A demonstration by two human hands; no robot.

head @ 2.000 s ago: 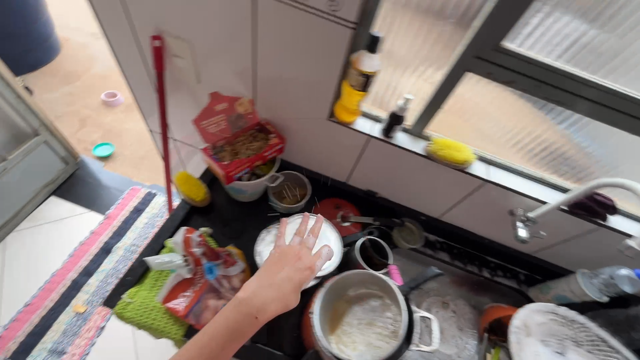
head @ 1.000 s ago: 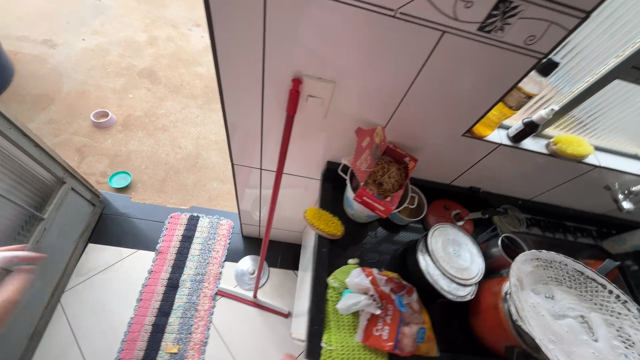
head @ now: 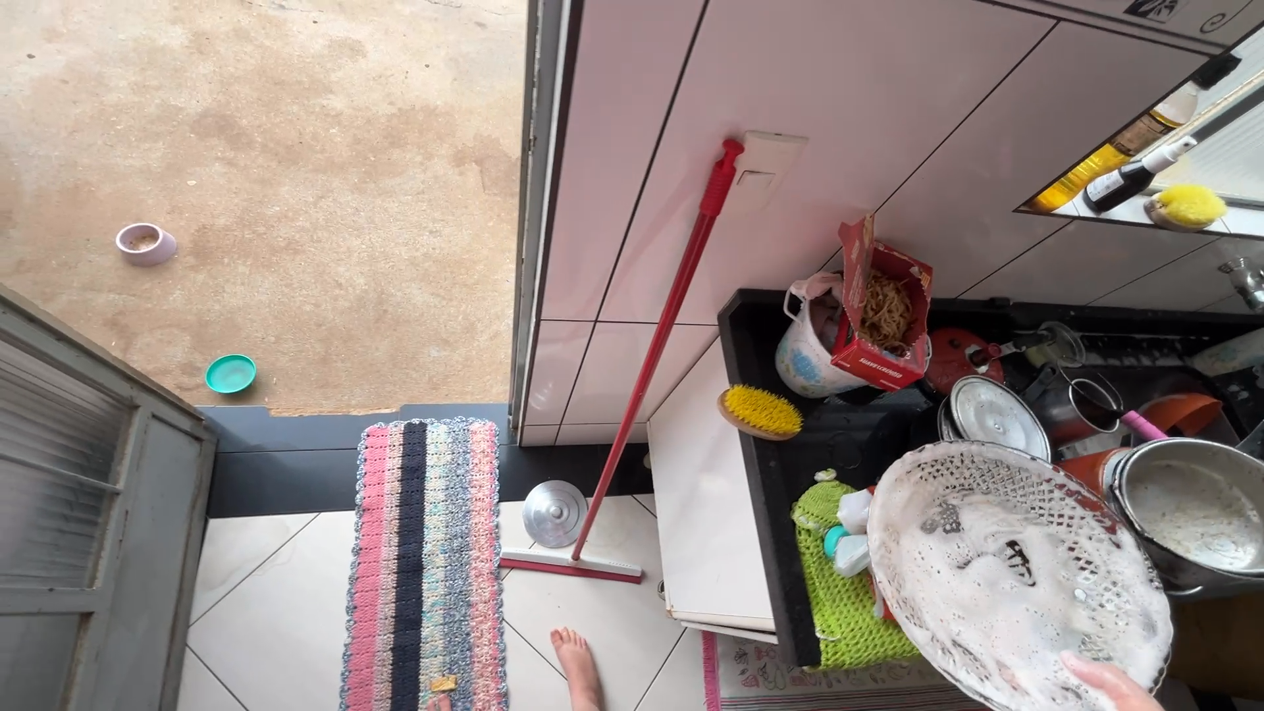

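Note:
A round, openwork basket (head: 1017, 553), coated in white suds, is tilted over the right part of the counter. My right hand (head: 1111, 681) is on its lower right rim, thumb over the foamy inside; the other fingers are hidden. My left hand is out of view. Just behind the basket lies a round metal lid (head: 997, 417). To its right, a metal pot (head: 1195, 504) has cloudy residue inside. The basket partly covers a plastic packet (head: 855, 528) and a green crocheted cloth (head: 839, 602).
A yellow-bristled brush (head: 760, 411), a floral pot (head: 810, 346) and an opened red box (head: 884, 316) stand on the black counter. A red-handled squeegee (head: 657, 365) leans on the wall near a metal disc (head: 554, 513). A striped rug (head: 425, 563) lies by the doorway; one bare foot (head: 576, 662) shows.
My left hand, over the round metal lid at first and then at the left edge, has left the view. The sudsy basket has moved left over the packet. The view has swung towards the doorway.

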